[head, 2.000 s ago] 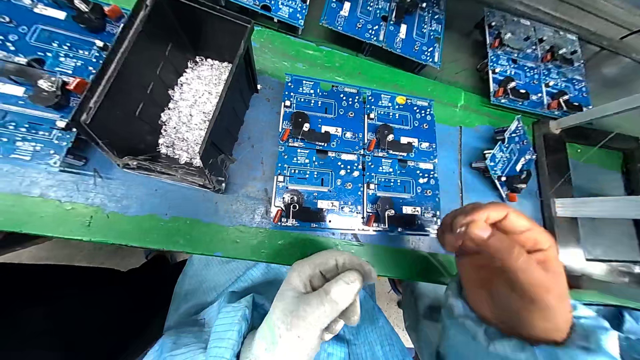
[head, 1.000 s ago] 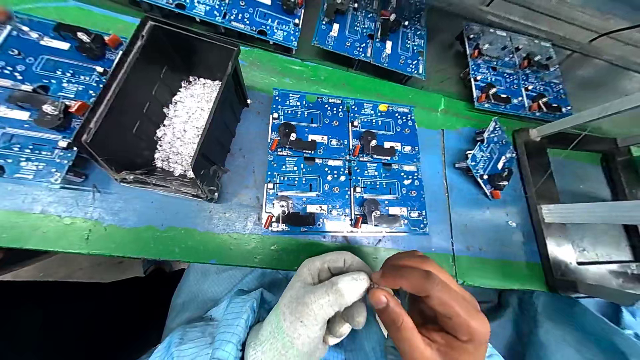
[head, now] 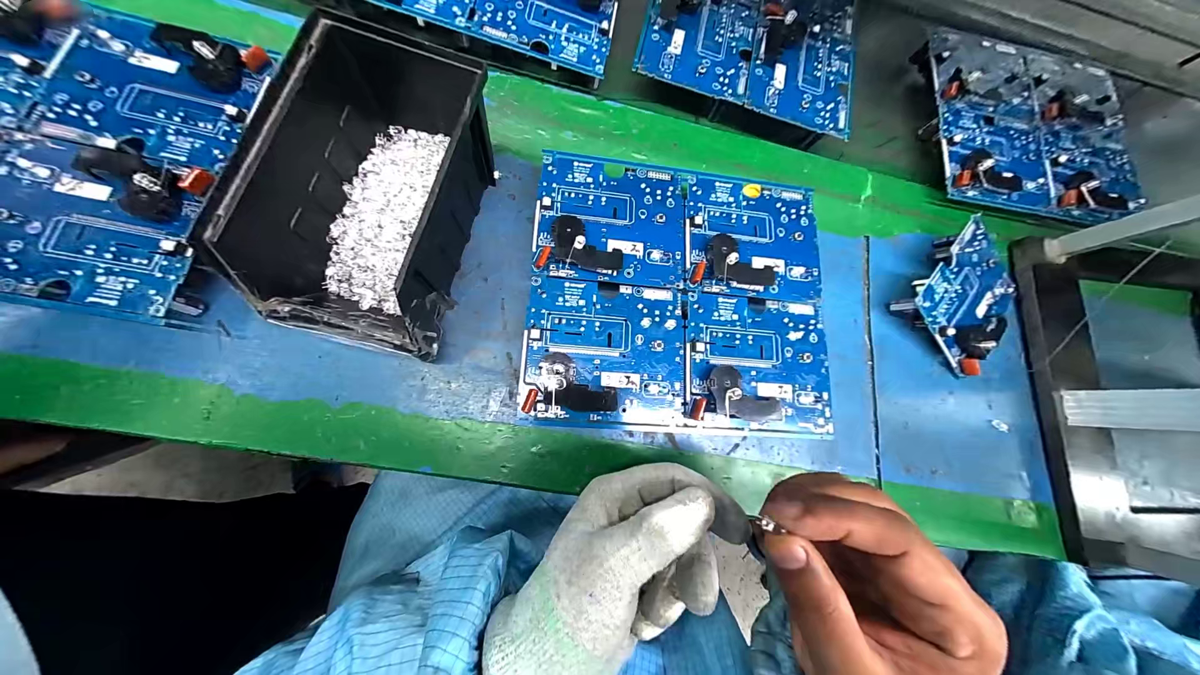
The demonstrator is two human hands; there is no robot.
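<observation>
My left hand (head: pixel 628 562), in a pale work glove, is below the bench edge, thumb and fingers curled in beside my right fingertips; whether it grips anything is hidden. My bare right hand (head: pixel 872 572) pinches a tiny part (head: pixel 769 525), partly clear and partly metallic, between thumb and forefinger, close to the glove's dark fingertip. Just beyond both hands, a panel of blue circuit boards (head: pixel 647 319) lies on the blue bench top, bearing black parts and small red-brown components. Left of it stands a black plastic bin (head: pixel 459 187) with a heap of small clear parts (head: pixel 384 220).
More blue circuit boards lie at the left (head: pixel 122 178), along the back (head: pixel 750 56) and at the back right (head: pixel 1031 131). A small board (head: pixel 970 291) stands tilted on the right, beside a metal frame (head: pixel 1041 375). The bench's green edge (head: pixel 422 441) runs before me.
My right hand has moved left and down from beside the board panel to meet my gloved left hand. The fingertips of both hands have stayed close together over the last second.
</observation>
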